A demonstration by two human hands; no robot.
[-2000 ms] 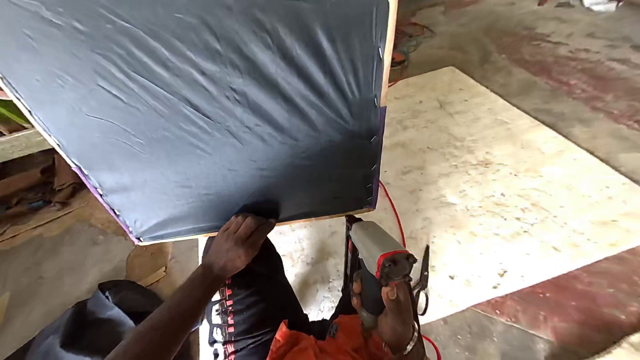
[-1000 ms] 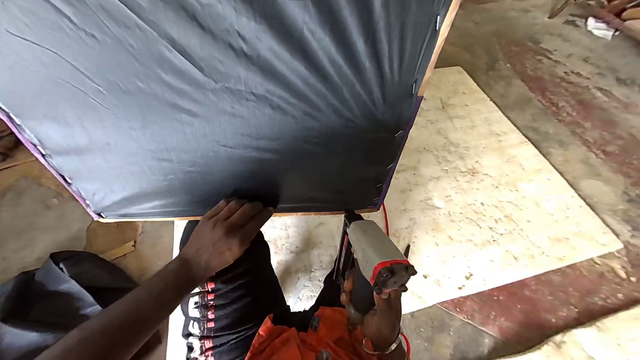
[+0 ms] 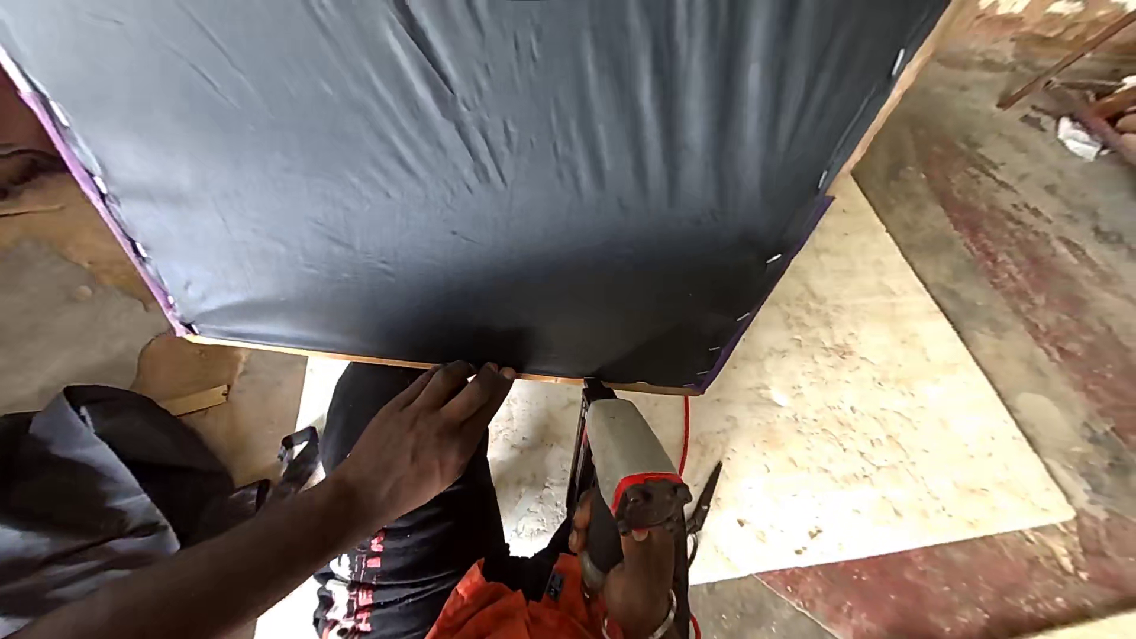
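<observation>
A large panel covered in black sheet material fills the upper view, with staples along its side edges and purple fabric at its corners. My left hand presses its fingertips on the bottom edge, where a thin wooden frame strip shows. My right hand grips the handle of a pneumatic staple gun, grey with a red rim. The gun's nose touches the bottom edge, right of my left hand. A red air hose runs behind the gun.
A pale plywood board lies on the stained floor below and to the right. Scissors lie on it beside the gun. Dark sheet material is heaped at the lower left. Wood scraps and a white crumpled piece are at the upper right.
The view has shifted. The staple gun's nose now meets the bottom edge farther from the panel's right corner, nearer my left hand. The left hand still presses on the edge.
</observation>
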